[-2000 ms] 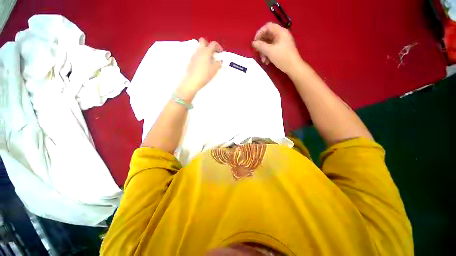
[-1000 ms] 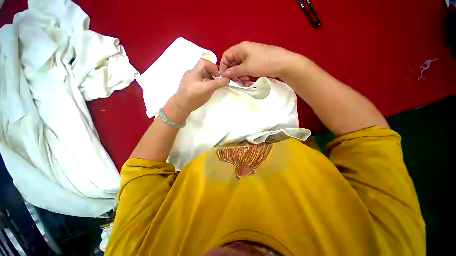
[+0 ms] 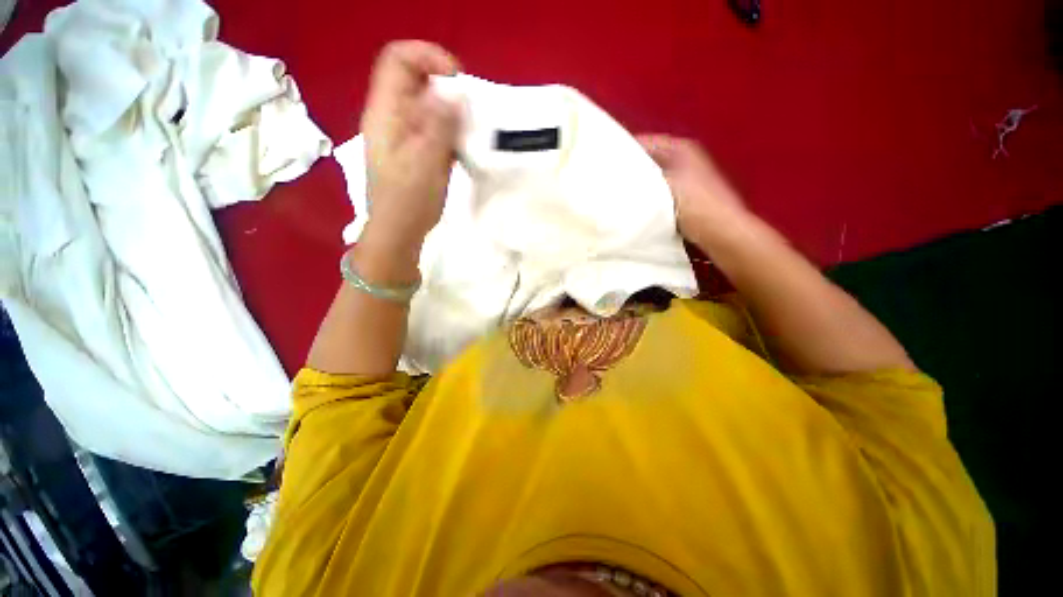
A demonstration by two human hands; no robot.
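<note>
The cream-white garment (image 3: 583, 222) is spread between my hands in front of my chest. Its black neck label (image 3: 527, 140) faces up near the top edge. My left hand (image 3: 410, 128) grips the garment's upper left edge, somewhat blurred. My right hand (image 3: 694, 187) is at the garment's right edge, its fingertips at and partly behind the cloth, also blurred. No needle can be made out.
A large heap of cream-white garments (image 3: 140, 245) lies at the left, close to the garment in hand. A small black tool (image 3: 746, 9) is cut off by the top edge. Thread scraps (image 3: 1009, 128) lie on the red cloth (image 3: 863, 105) at far right.
My hands were together at the neckline and have moved apart. My left hand has moved up and left, my right hand to the right. The garment is opened out and the label shows again.
</note>
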